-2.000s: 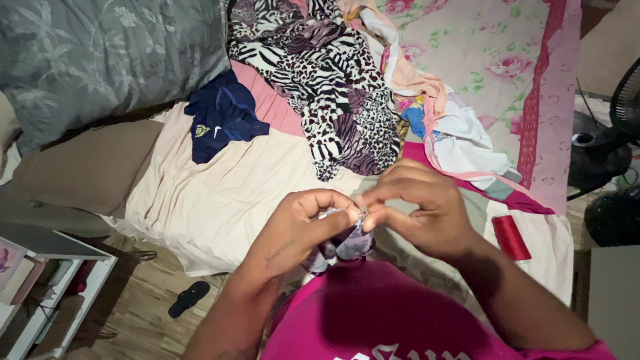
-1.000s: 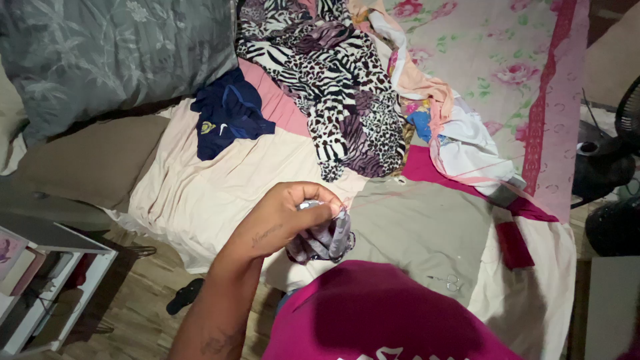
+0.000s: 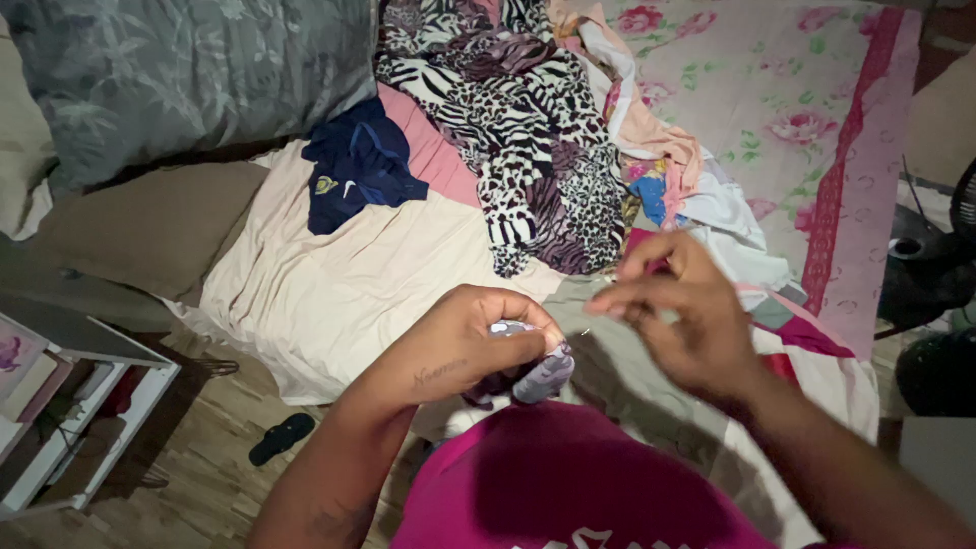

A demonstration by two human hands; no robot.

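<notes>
My left hand (image 3: 488, 335) pinches a bunched piece of grey and purple patterned fabric (image 3: 543, 375) between thumb and index finger, just above my pink shirt. To its right, my right hand (image 3: 675, 313) is raised over the bed and blurred, thumb and fingers bent close together; whether they pinch something cannot be made out. A tiny shiny bit, perhaps a needle (image 3: 585, 332), shows between the two hands. Partly behind my right wrist lies a red item (image 3: 779, 367), its far side hidden.
Ahead on the bed lie an animal-print garment (image 3: 526, 137), navy shorts (image 3: 358, 168) and white and peach clothes (image 3: 732, 221). A grey pillow (image 3: 191, 69) is at the upper left. A white shelf (image 3: 130, 435) and a dark flip-flop (image 3: 280, 440) are at lower left, a black fan (image 3: 915, 252) at right.
My right hand, at the fabric two seconds ago and out of view one second ago, is back in view, apart from the fabric. My left hand has kept its hold.
</notes>
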